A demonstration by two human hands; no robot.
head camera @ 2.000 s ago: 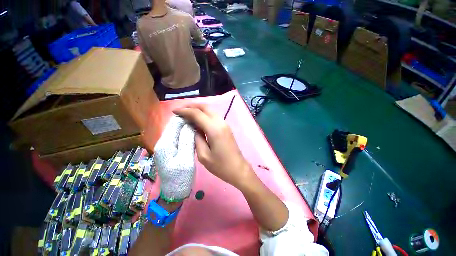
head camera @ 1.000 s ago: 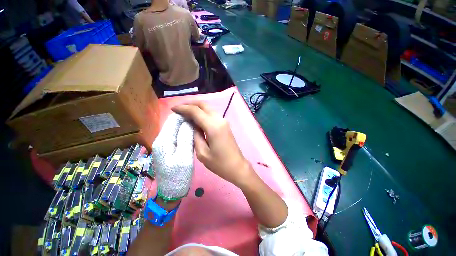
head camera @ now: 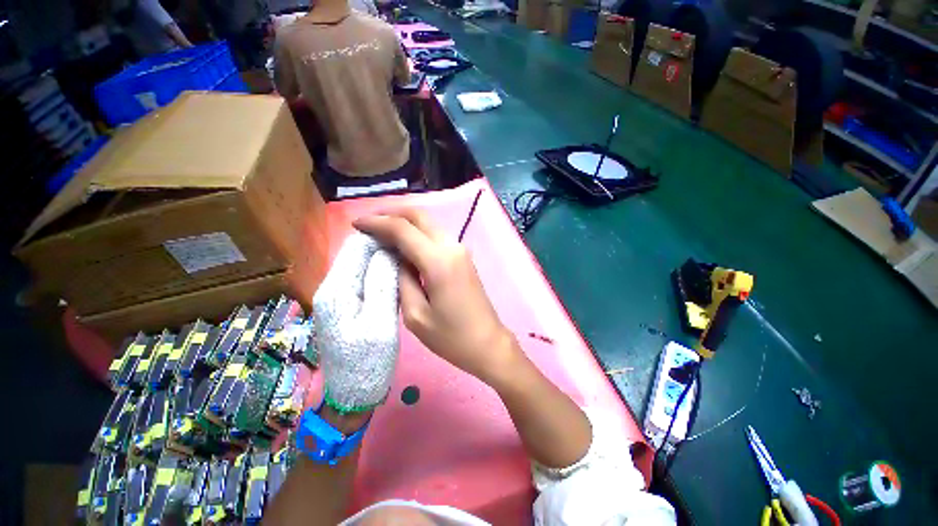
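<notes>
My left hand, in a white knit glove with a green cuff edge, is held over the pink surface. My bare right hand lies against it, its fingers bent over the glove's fingertips. The hands touch. The palms and the space between them are hidden, and no held object shows. A thin dark lead lies on the pink surface beyond my right hand.
Stacked circuit boards and a cardboard box are at left. The green bench at right bears a black housing, yellow soldering gun, power strip, scissors and solder spool. A person stands ahead.
The view has shifted very slightly since the oldest frame. My hands keep the same touching pose, and nothing on the surfaces has visibly moved.
</notes>
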